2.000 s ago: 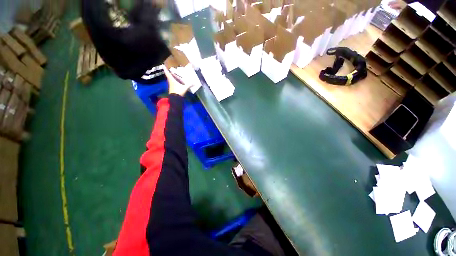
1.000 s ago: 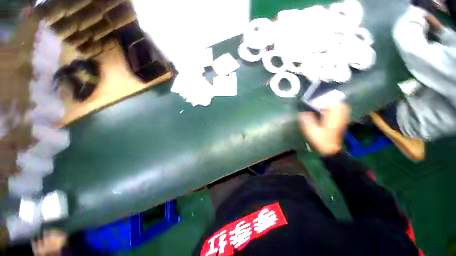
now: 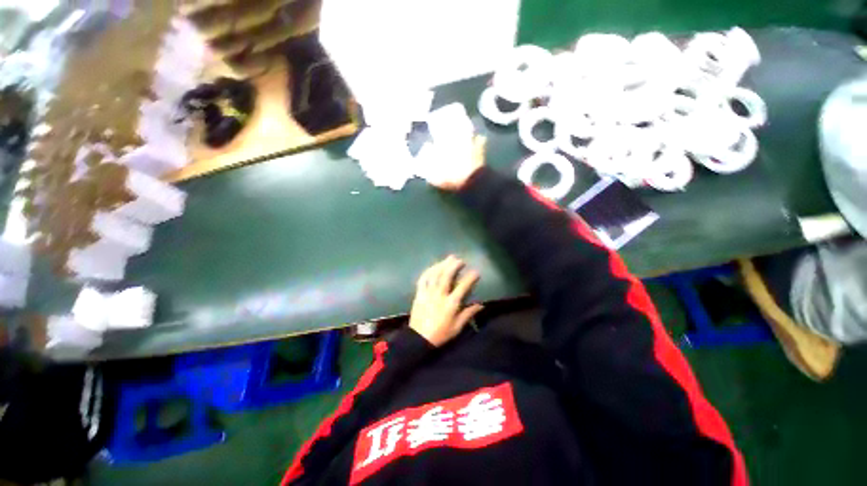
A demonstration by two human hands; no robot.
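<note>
My right hand [image 3: 460,163] is over the right side of the loose white leaflets [image 3: 382,152]; its fingers are blurred and I cannot tell whether it grips one. My left hand [image 3: 443,300] is above the bench's near edge, fingers spread, with nothing in it. A flat square display device [image 3: 613,209] with a dark face and white frame lies right of my right forearm. Coiled white cables [image 3: 608,104] are heaped behind the device.
Open white cartons [image 3: 124,228] stand at left, with closed ones [image 3: 114,308] near the edge. A large white block [image 3: 418,43], black cable bundle [image 3: 221,109] and black tray [image 3: 318,95] are behind. Blue stools [image 3: 295,365] are below. A person's grey sleeve [image 3: 846,142] is at right.
My right hand has moved left from the display device to the leaflets. My left hand has come from the far-left cartons to the bench edge before me. The view has shifted.
</note>
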